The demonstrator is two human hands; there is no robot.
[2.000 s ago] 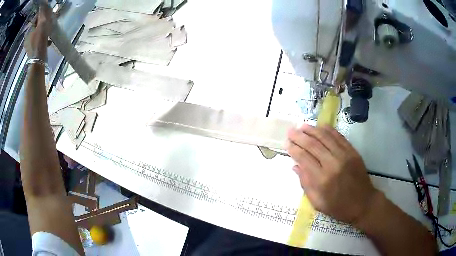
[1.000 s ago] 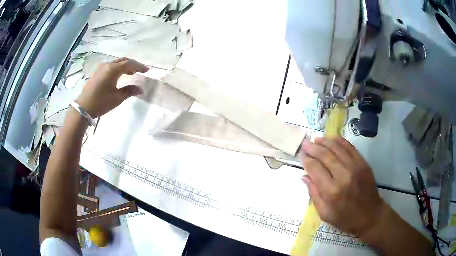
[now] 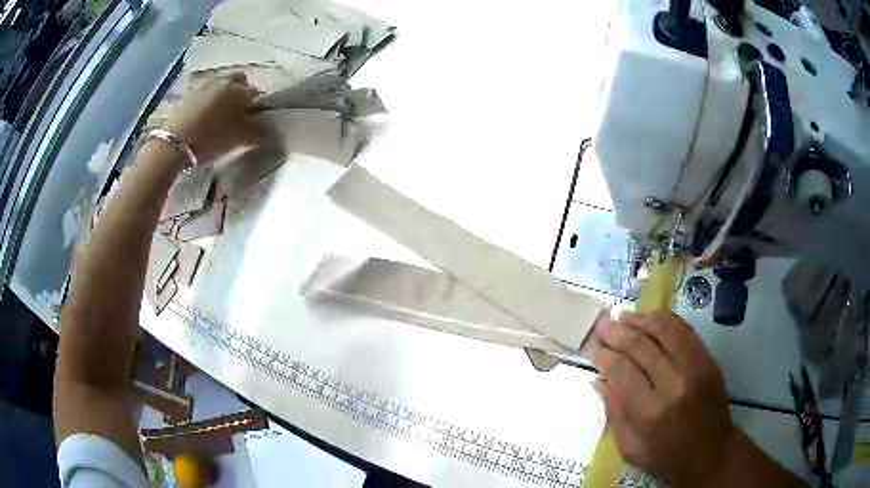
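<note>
My right hand (image 3: 668,391) pinches the right ends of two beige fabric strips beside the machine's needle area. The upper fabric strip (image 3: 467,253) lies slanted across the white table. The lower strip (image 3: 410,291) lies under it at that end and spreads apart to the left. My left hand (image 3: 215,119) is on the pile of cut pieces (image 3: 315,129) at the upper left. It is blurred, and its fingertips are partly hidden, so its hold is unclear. The presser foot (image 3: 668,250) stands over the yellow tape strip (image 3: 658,286).
The white sewing machine head (image 3: 658,124) stands at the upper right. Thread snips (image 3: 809,419) and a bunch of narrow tapes (image 3: 830,324) lie at the right. A printed ruler (image 3: 382,396) runs along the front edge. Toothed zipped panels (image 3: 205,431) lie lower left, below the table.
My left hand reached from the far left to the strips, then moved back onto the pile. A second strip now lies over the first, its end under my right hand. The view has shifted.
</note>
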